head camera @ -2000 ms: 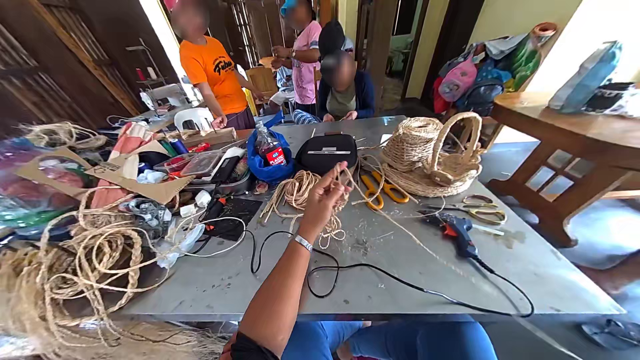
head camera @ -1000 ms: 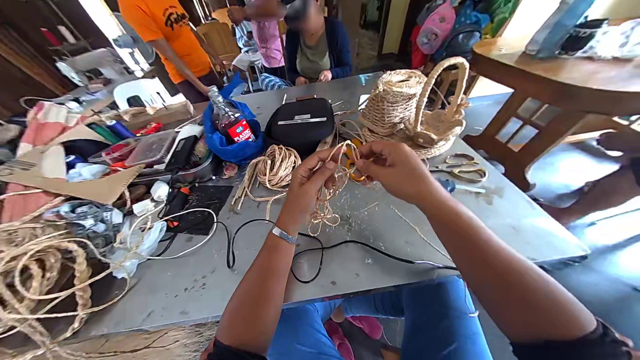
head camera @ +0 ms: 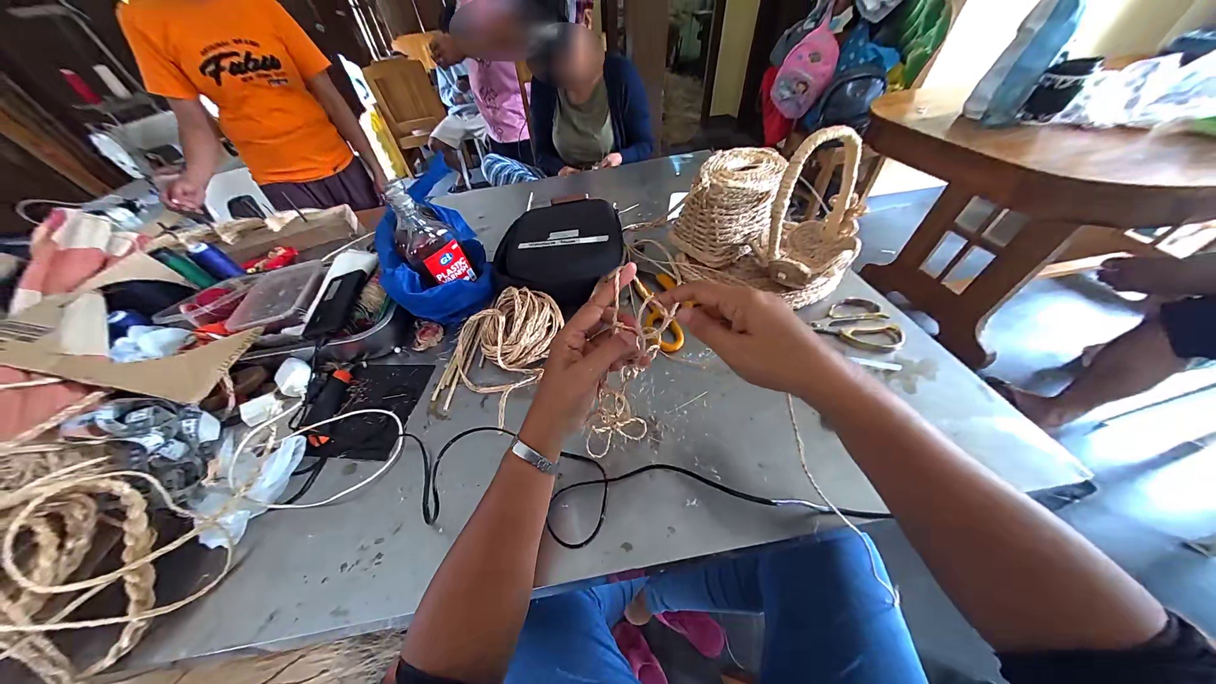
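Between my two hands is a thin, light tan fibre cord (head camera: 617, 323) with loops in it. My left hand (head camera: 594, 351) has fingers and thumb closed on the looped part; more small loops hang below it over the table. My right hand (head camera: 750, 332) pinches the cord a little to the right, and a long strand trails from below that hand past the table's front edge onto my leg. Behind my hands lie yellow-handled scissors (head camera: 673, 334), partly hidden. A coiled bundle of cord (head camera: 513, 332) lies left of my left hand.
Woven baskets (head camera: 727, 204), a black case (head camera: 559, 249) and a bottle (head camera: 427, 237) in a blue bag stand behind. Metal-handled scissors (head camera: 869, 332) lie right. A black cable (head camera: 665, 467) crosses the grey table (head camera: 380, 560). Left are a cluttered box (head camera: 171, 366) and braided fibre (head camera: 138, 541). People are beyond.
Two seconds ago only my left hand showed, raised with the cord; now my right hand is also on it. Since one second ago, both hands remain together at the cord.
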